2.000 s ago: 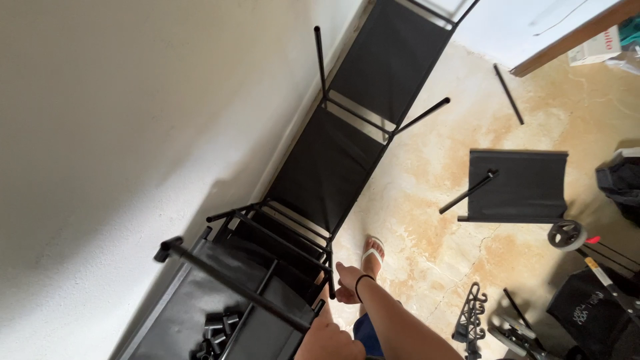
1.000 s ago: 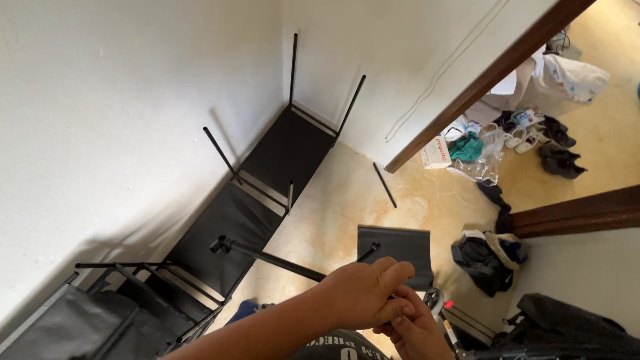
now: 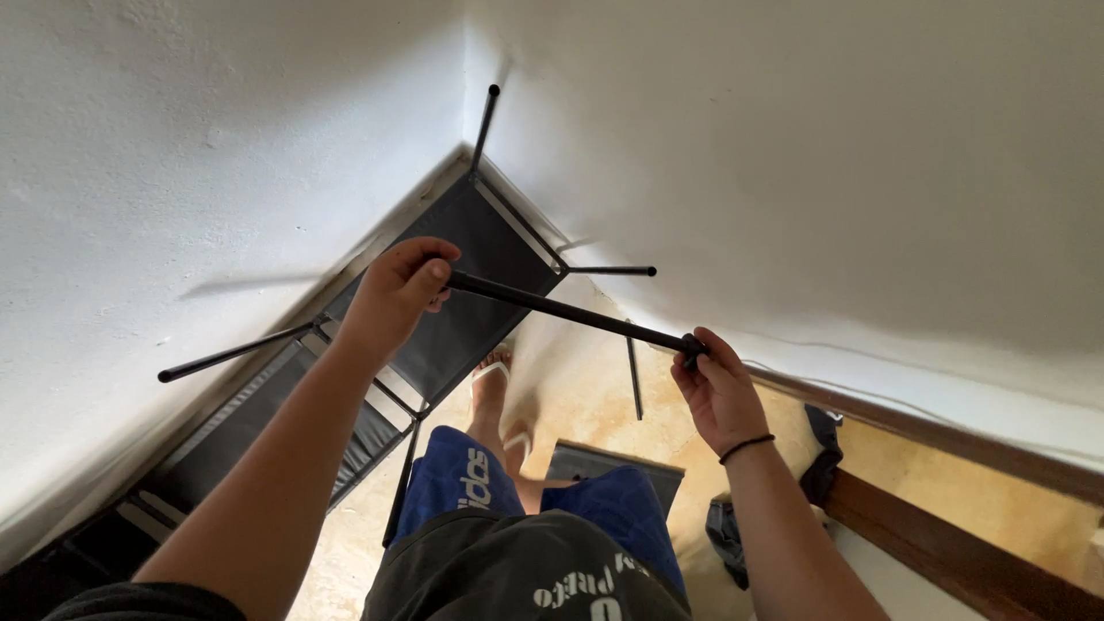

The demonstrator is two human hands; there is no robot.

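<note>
A black metal tube (image 3: 565,309) spans between my two hands, above the rack. My left hand (image 3: 401,289) grips its left end, and my right hand (image 3: 716,384) holds a dark connector (image 3: 692,347) at its right end. Below my left hand lies a black fabric shelf panel (image 3: 470,246) of the rack, reaching to the wall corner. Upright black tubes rise from the rack's frame: one (image 3: 486,129) at the corner, one (image 3: 611,271) at the right and one (image 3: 237,352) at the left.
White walls meet at the corner ahead. A loose black tube (image 3: 634,375) lies on the floor, and a separate black fabric panel (image 3: 617,470) lies nearer my legs. At the right are a wooden door frame (image 3: 957,535) and dark cloth (image 3: 727,539).
My hands were close together one second ago; now they are apart at opposite ends of the tube. The view has swung toward the wall corner.
</note>
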